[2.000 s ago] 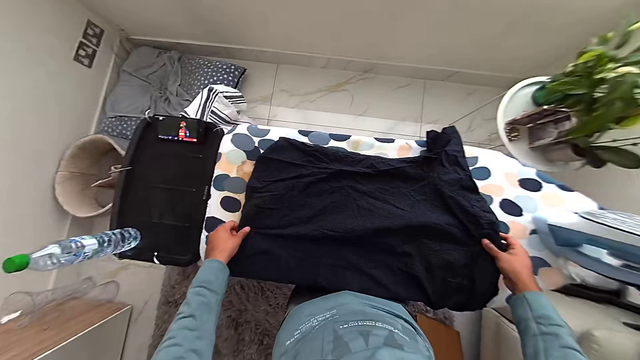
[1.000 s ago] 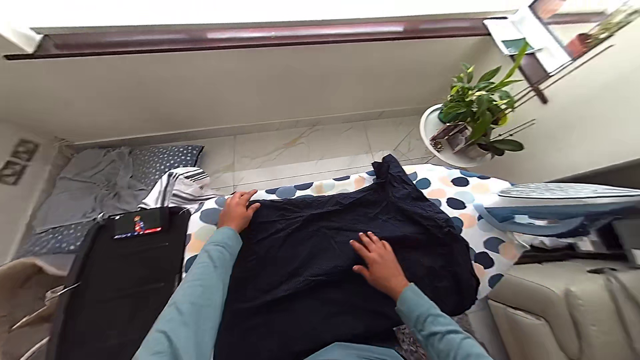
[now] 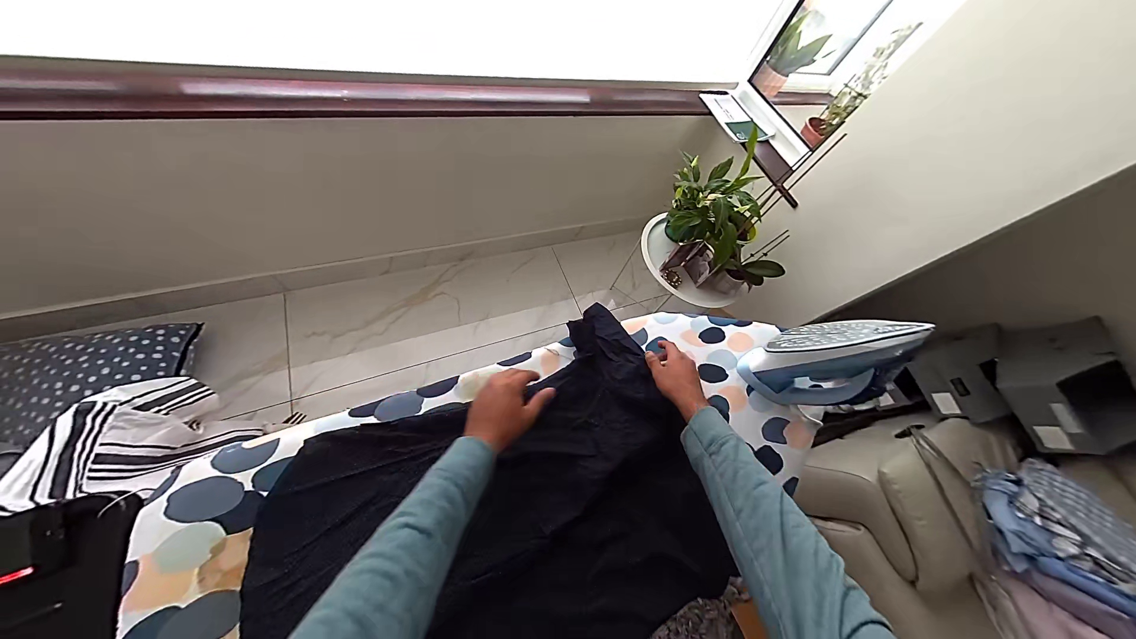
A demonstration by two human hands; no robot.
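Observation:
A dark navy garment [image 3: 550, 497] lies spread over an ironing board with a dotted cover [image 3: 209, 488], its narrow gathered part standing up at the far edge. Over the garment's far edge is my left hand [image 3: 508, 408], slightly blurred, fingers apart. My right hand [image 3: 676, 377] touches the right side of the gathered part with bent fingers; whether it pinches the cloth is unclear. To the right, a blue and white steam iron [image 3: 830, 359] rests at the board's end with its soleplate facing up.
Beyond the board stands a round white table [image 3: 657, 248] with potted plants [image 3: 714, 209]. A beige leather sofa [image 3: 874, 488] with folded clothes [image 3: 1056, 532] is at the right. Striped cloth [image 3: 133, 435] and a black case or panel [image 3: 67, 550] lie at the left.
My left hand has moved right along the garment's far edge. My right hand has gone from the middle of the garment to its gathered part. The view has swung up and to the right.

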